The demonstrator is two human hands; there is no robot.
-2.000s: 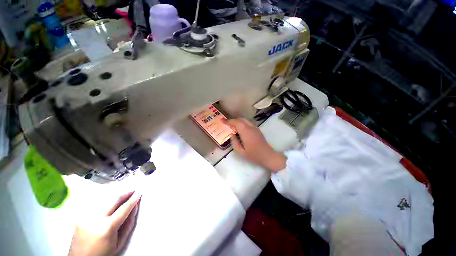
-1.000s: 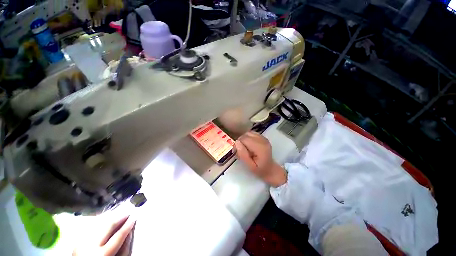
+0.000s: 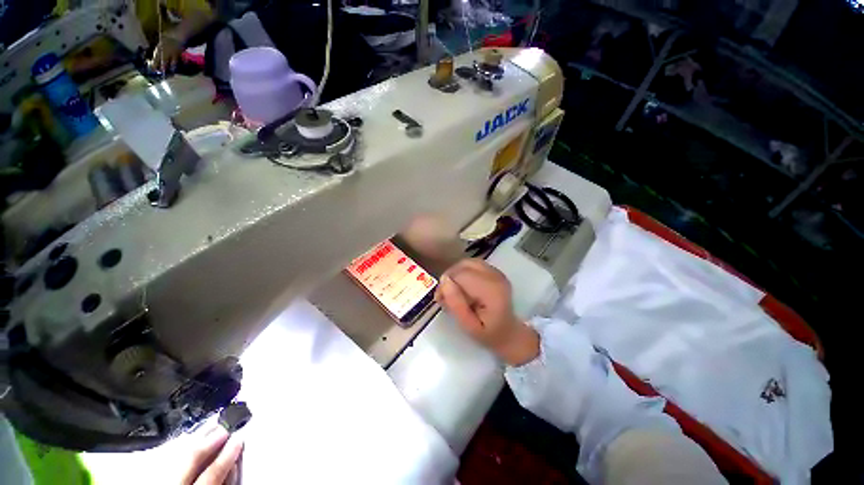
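A smartphone (image 3: 393,281) with a lit orange-red and white screen lies on the machine bed under the arm. My right hand (image 3: 480,305) is at its right edge, fingers curled. White fabric (image 3: 332,398) lies flat and washed out by the lamp at the left and middle. My left hand (image 3: 218,459) rests on it at the bottom edge, below the machine head, mostly cut off by the frame and partly overexposed. The cream sewing machine (image 3: 379,189) with blue JACK lettering spans the view.
A pile of white pieces (image 3: 663,303) with a small dark motif lies at the right over a red rim (image 3: 791,322). Black-handled scissors (image 3: 549,208) lie at the table's right end. A lilac cup (image 3: 265,83) stands behind the machine. A person's hand shows at the top left.
The view has shifted, so the machine head and my left hand sit lower and further left. My right hand has drawn back from the screen and curled its fingers. The phone's screen content differs.
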